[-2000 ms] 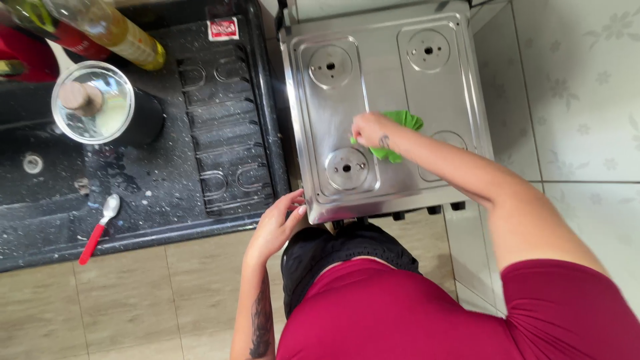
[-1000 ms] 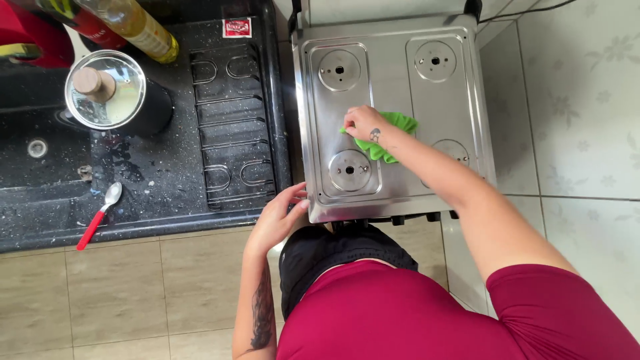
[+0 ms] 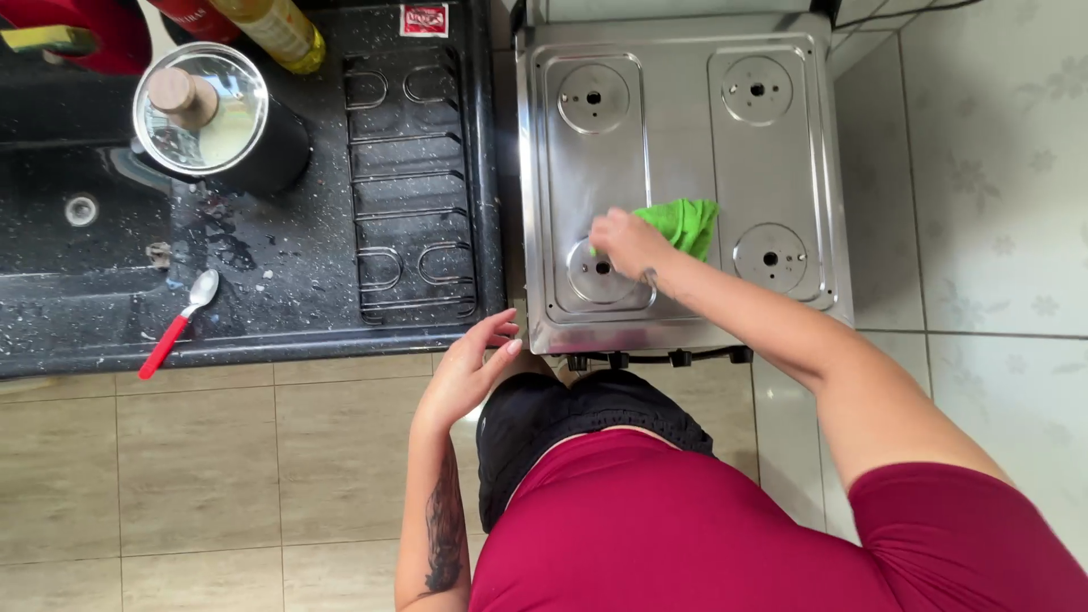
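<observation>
A green cloth (image 3: 687,224) is gripped in my right hand (image 3: 631,244), which presses it on the stainless steel stovetop (image 3: 680,170) beside the front left burner seat (image 3: 600,270). Part of the cloth is hidden under the hand. The burner seats are bare, without caps or grates. My left hand (image 3: 473,367) holds nothing; its fingers are apart, just off the stove's front left corner. Left of the stove, a black wire pan grate (image 3: 408,177) lies on the dark speckled countertop (image 3: 327,297).
On the counter stand a black pot with a glass lid (image 3: 223,127) and a bottle of yellow liquid (image 3: 285,34). A red-handled spoon (image 3: 174,336) lies near the front edge by the sink (image 3: 76,238). Control knobs (image 3: 680,358) line the stove's front. A black cable (image 3: 905,12) runs behind it.
My left hand has come away from the stove's front left corner, which it touched before. My right hand, still holding the cloth, has moved slightly toward the front left burner seat.
</observation>
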